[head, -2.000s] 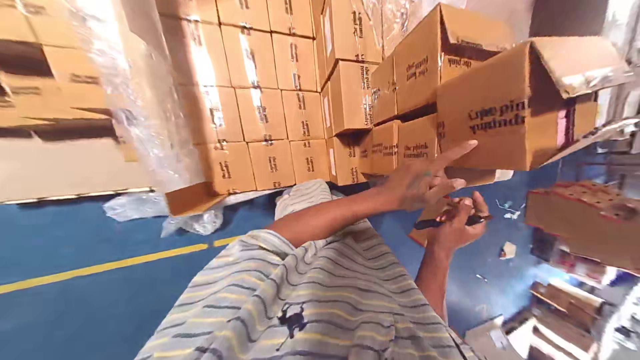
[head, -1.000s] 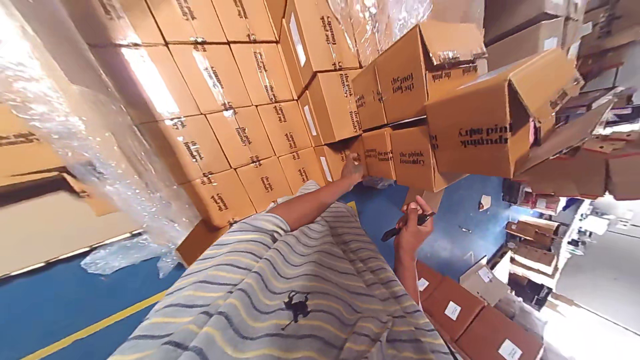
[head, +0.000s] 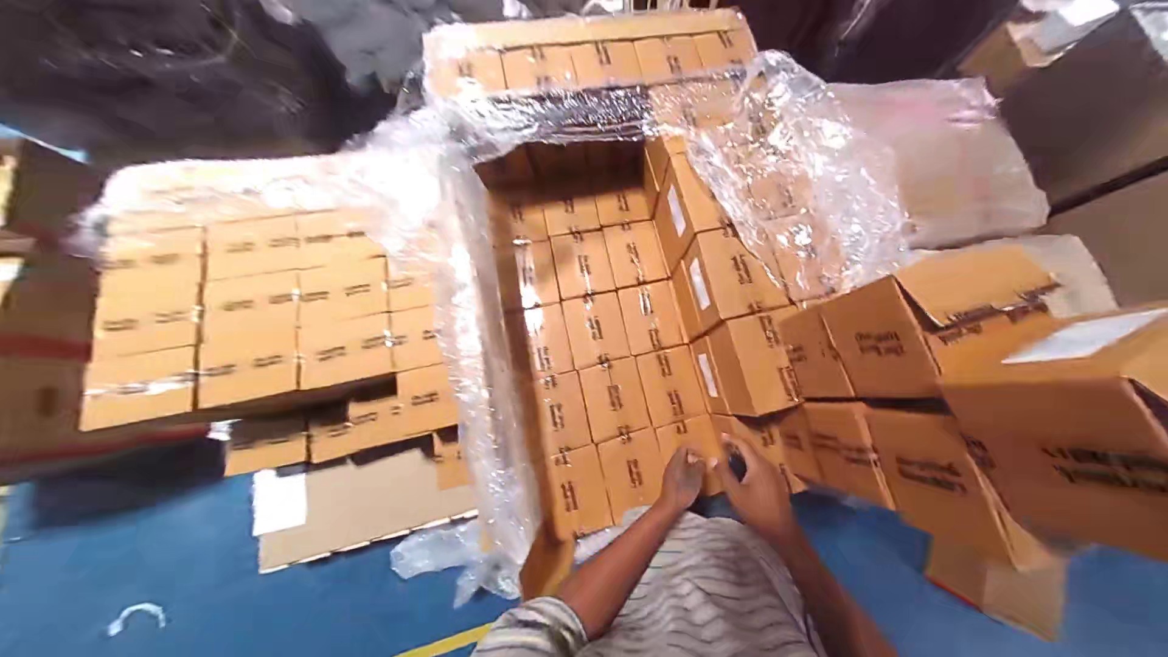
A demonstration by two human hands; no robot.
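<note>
My left hand [head: 684, 476] is at the near end of a large carton packed with rows of small cardboard boxes [head: 613, 399]. Its fingertips touch the nearest corner box [head: 691, 447]; whether they grip it cannot be told. Close on its right, my right hand [head: 753, 479] has thumb and fingers curled, with a dark object [head: 735, 464] in it, probably the pen. Its fingertips are at the same corner box. Taller cardboard boxes with white labels [head: 701, 283] stand along the right side of the rows.
Open cardboard cartons [head: 1058, 438] stand at the right. Clear plastic wrap [head: 479, 365] hangs along the left edge of the rows, with more wrap [head: 812, 182] at upper right. Stacked boxes [head: 246, 310] stand at left above a flat cardboard sheet [head: 365, 506]. Blue floor [head: 82, 557] shows below.
The view has swung widely to the left. My right hand, apart from the boxes earlier with a dark pen, is now beside my left hand at the corner box.
</note>
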